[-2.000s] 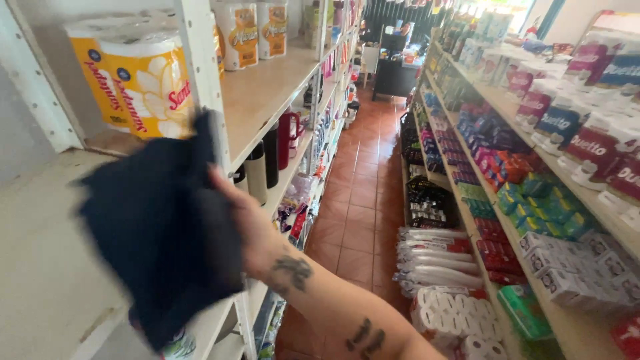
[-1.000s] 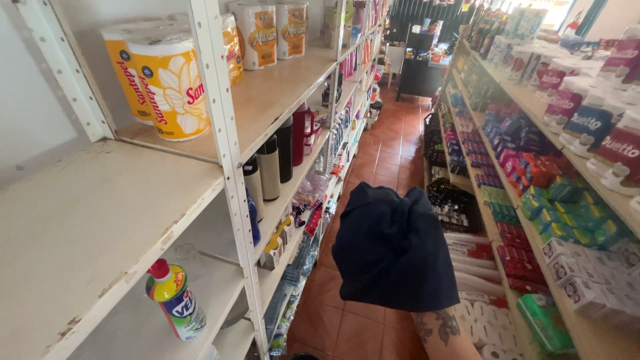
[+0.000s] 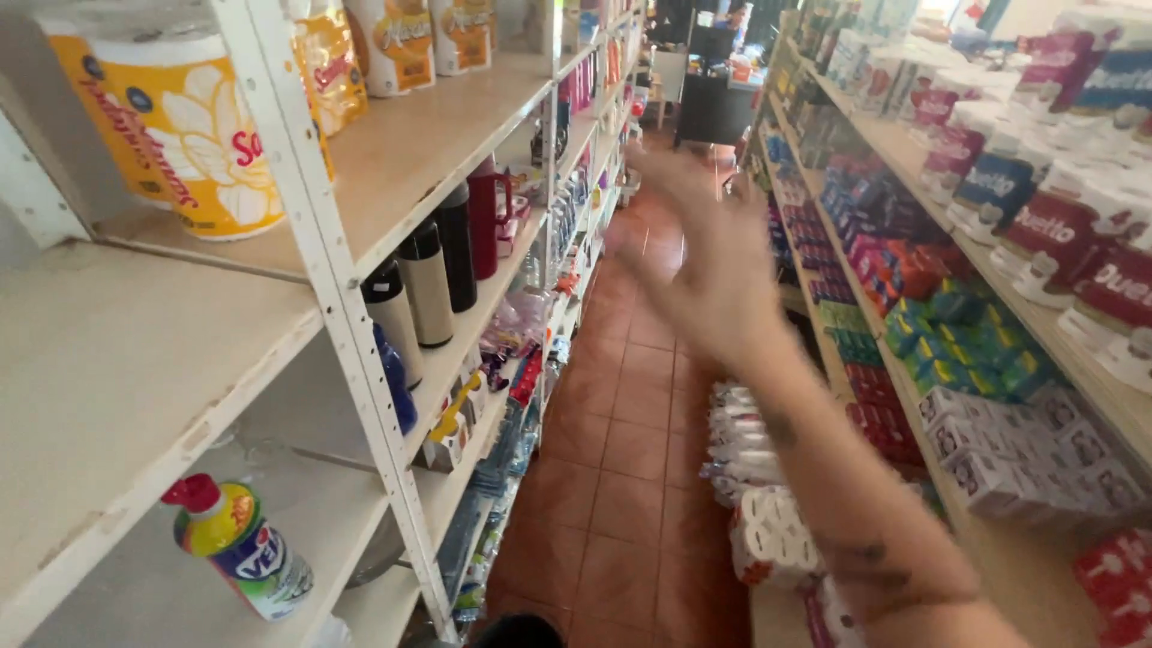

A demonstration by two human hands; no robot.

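Observation:
My right hand (image 3: 711, 270) reaches up from the lower right over the tiled aisle, blurred, with its fingers apart and nothing seen in it. My left hand is out of view. At left, a bare white metal shelf (image 3: 135, 360) has worn edges. On the shelf below stands a spray can or bottle with a red cap (image 3: 243, 549), tilted in view. Large yellow and white packs of paper rolls (image 3: 189, 135) are on the wooden shelf at upper left. A dark thing (image 3: 517, 630) shows at the bottom edge; I cannot tell what it is.
A perforated white upright (image 3: 333, 297) divides the left shelves. Thermos flasks (image 3: 427, 279) line a lower shelf beyond it. The right shelving holds packs of toilet paper (image 3: 1062, 216) and wrapped goods. A red tile floor (image 3: 621, 450) runs between, towards a dark counter (image 3: 715, 103).
The dark cloth that my right hand held over the left shelf, then over the aisle, is no longer seen in it. The fingers are now apart. The view has shifted closer to the left shelves.

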